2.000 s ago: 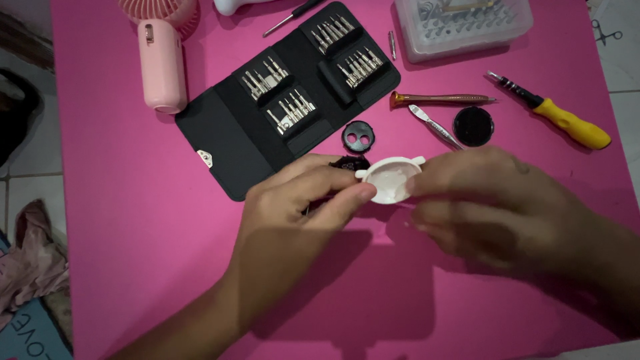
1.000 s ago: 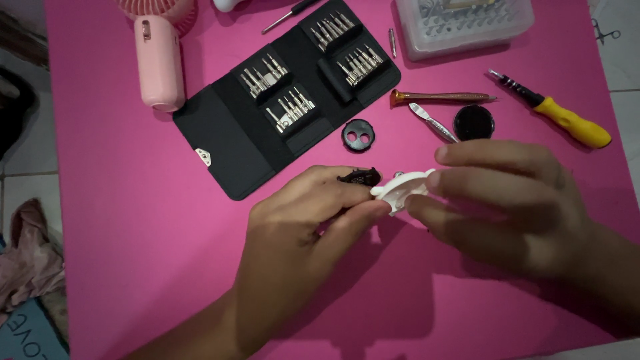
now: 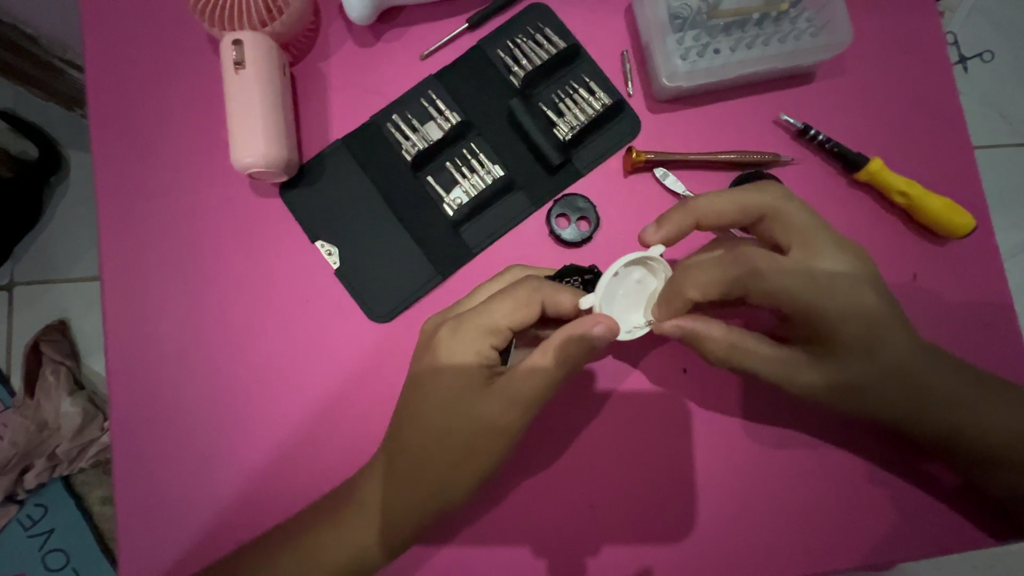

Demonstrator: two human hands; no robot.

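My left hand point(image 3: 512, 344) grips the left edge of a small round white plastic cup-like part point(image 3: 634, 294) between thumb and fingers. A black part point(image 3: 578, 277), perhaps of a watch, shows behind the fingers of the same hand. At the right rim of the white part, the thumb and fingertips of my right hand point(image 3: 752, 280) are closed on it. Its hollow side faces up, with small lugs on the rim and a tiny metal piece at the lower right edge. Just above lies a black disc with two holes point(image 3: 573, 220).
A black bit case point(image 3: 360, 216) lies open beside a pink handheld fan point(image 3: 260, 112). Behind are a clear plastic box point(image 3: 744, 48) and a small screwdriver point(image 3: 456, 40). At right lie a brown screwdriver point(image 3: 704, 160), a yellow-handled screwdriver point(image 3: 920, 196), a metal tool point(image 3: 670, 182) and a dark disc point(image 3: 756, 179).
The white part has been turned, so its hollow side shows again after being seen edge-on. My right hand has shifted a little around its right side and now partly covers the dark disc.
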